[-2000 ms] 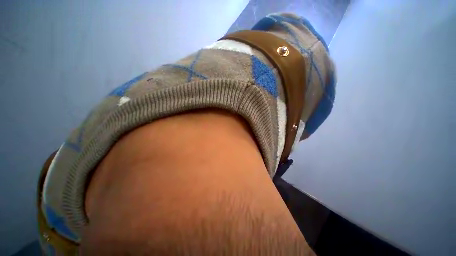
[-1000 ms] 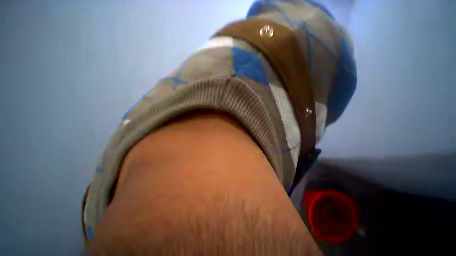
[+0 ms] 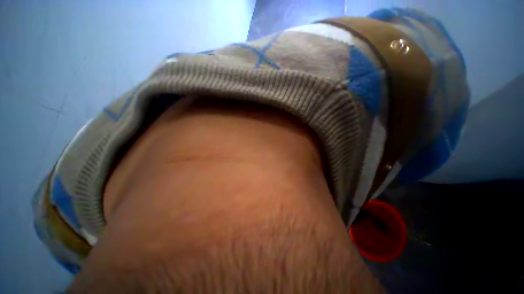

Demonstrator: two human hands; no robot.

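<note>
Neither of my hands is in view. The wearer's neck and the argyle knit sweater [image 3: 310,57] fill the middle of the picture. The sweater is grey-beige with blue and white diamonds and a ribbed neck. A flat brown strap [image 3: 409,74] with shiny rivets crosses the shoulder at the right; part of another brown strap shows at the lower left. A bright red round open bucket or bin [image 3: 379,231] stands on the dark floor at the lower right, partly hidden by the neck and sweater.
Smooth pale blue-white wall or panel surfaces [image 3: 115,34] lie left and upper right. A grey strip [image 3: 293,12] with a straight edge shows at the top. Dark floor [image 3: 459,235] spreads at the lower right, with a few faint small specks beside the bucket.
The view has shifted. The red bucket, out of view two seconds ago, came in at the lower right and now sits slightly higher. More of the right shoulder and strap shows.
</note>
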